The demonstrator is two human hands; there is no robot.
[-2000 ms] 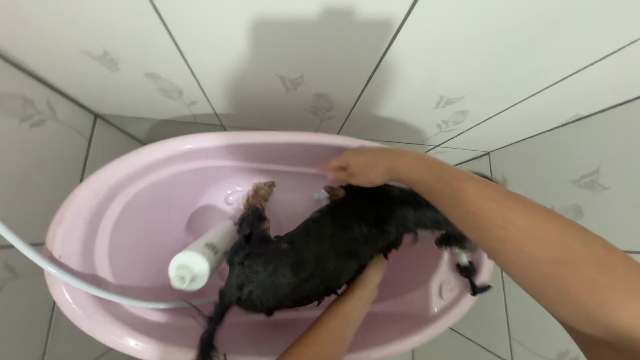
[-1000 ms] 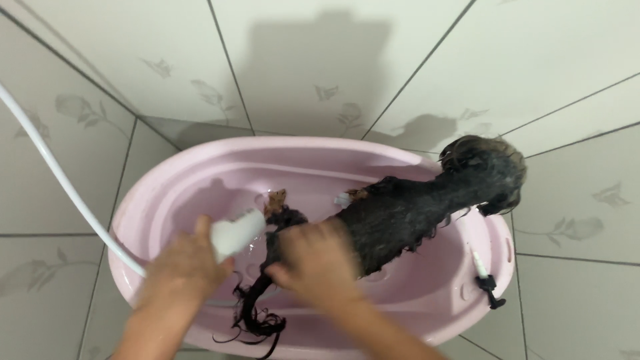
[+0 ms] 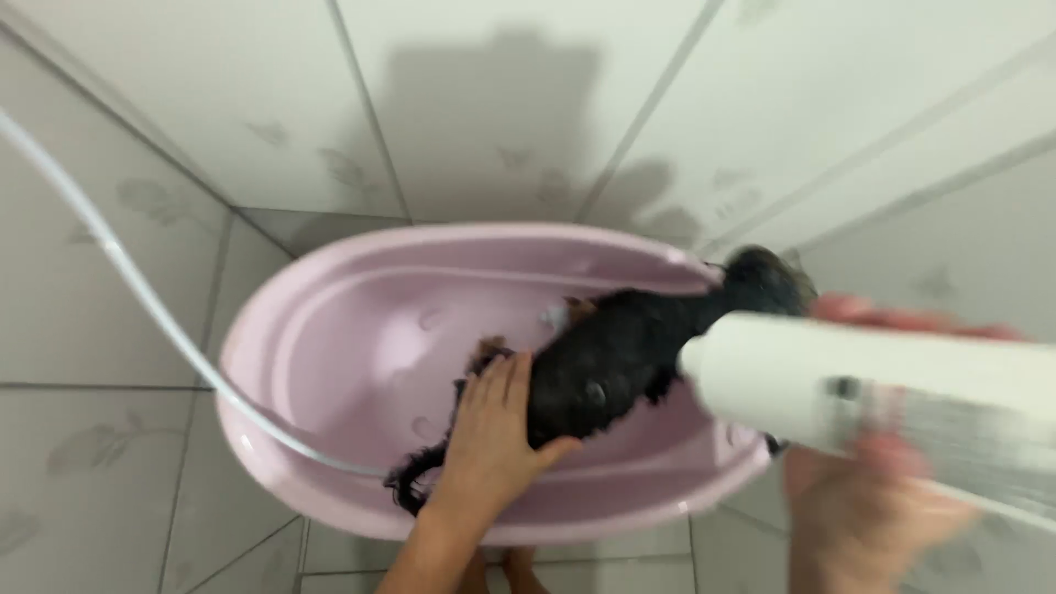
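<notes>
A wet black dog (image 3: pixel 619 355) with brown paws stands in a pink plastic baby bathtub (image 3: pixel 346 503), its head over the right end. My left hand (image 3: pixel 495 421) lies with fingers apart on the dog's rump, near its tail. In my right hand (image 3: pixel 883 462) is a white plastic bottle (image 3: pixel 792 379), tilted with its cap end toward the dog's back; the bottle is blurred and bears writing. It hides part of the tub's right end and my right palm.
A white hose (image 3: pixel 148 289) comes down from the upper left over the tub's left rim and runs inside toward the dog's tail. Tiled walls (image 3: pixel 495 124) with leaf patterns rise close behind and at both sides. Bare feet (image 3: pixel 524 569) show on the tiled floor below the tub.
The white bottle, lying in the tub at the left two seconds ago, is now raised in my right hand on the right. My left hand has moved from the bottle to the dog's rump.
</notes>
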